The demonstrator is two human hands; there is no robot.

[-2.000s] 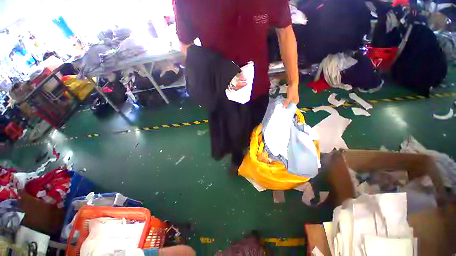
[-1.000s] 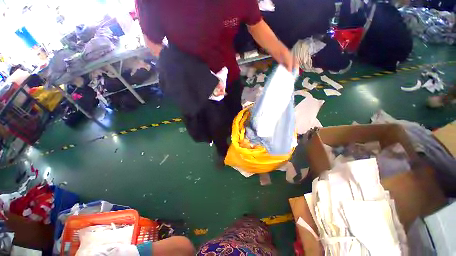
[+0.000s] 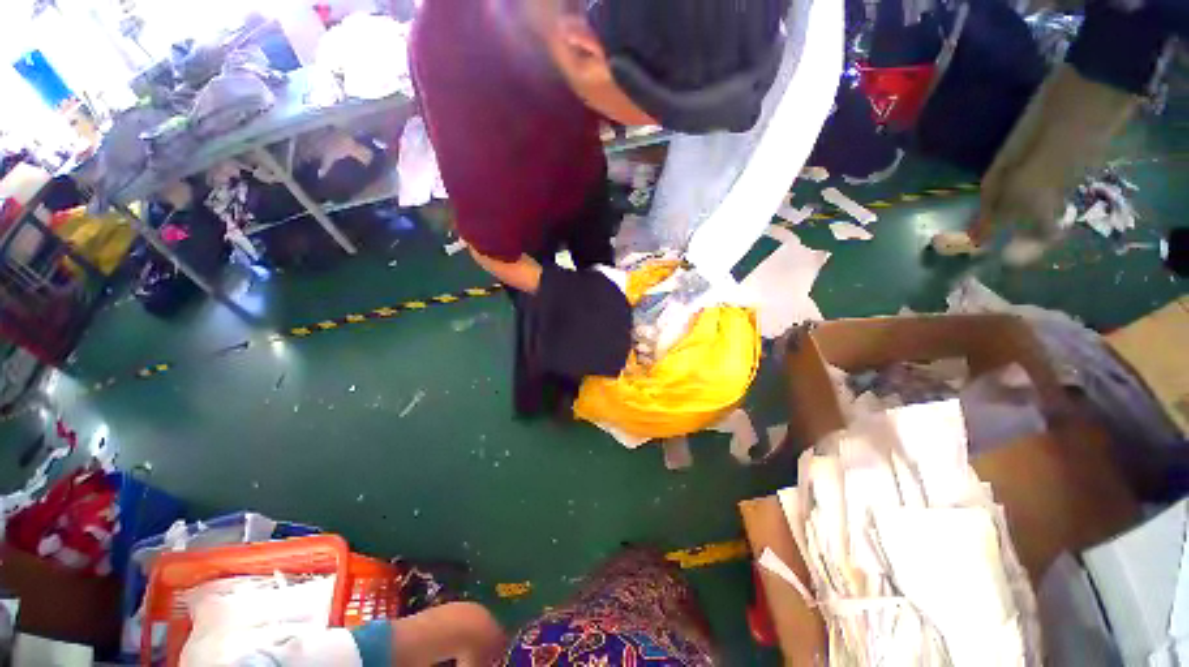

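Neither of my hands is in view. A bare bent limb with a teal and white sleeve shows at the lower edge, with no hand visible. In front of me a person in a dark red shirt bends over the yellow sack (image 3: pixel 698 384) on the floor. A long light blue and white garment piece (image 3: pixel 750 163) stretches up from the sack, beside the person's head. More pale pieces lie in the sack's opening. A black garment (image 3: pixel 574 341) hangs at the person's lower arm and hides that hand.
An orange-red crate (image 3: pixel 248 560) with white pieces stands lower left. A stack of white cut pieces (image 3: pixel 900 521) lies beside an open carton (image 3: pixel 939 332) at right. Patterned cloth (image 3: pixel 606 619) covers my lap. Scraps lie on the green floor. Another person's legs show upper right.
The standing person has bent down over the sack, and the light blue piece is raised higher. The black garment has moved down beside the sack. Another person has appeared at upper right.
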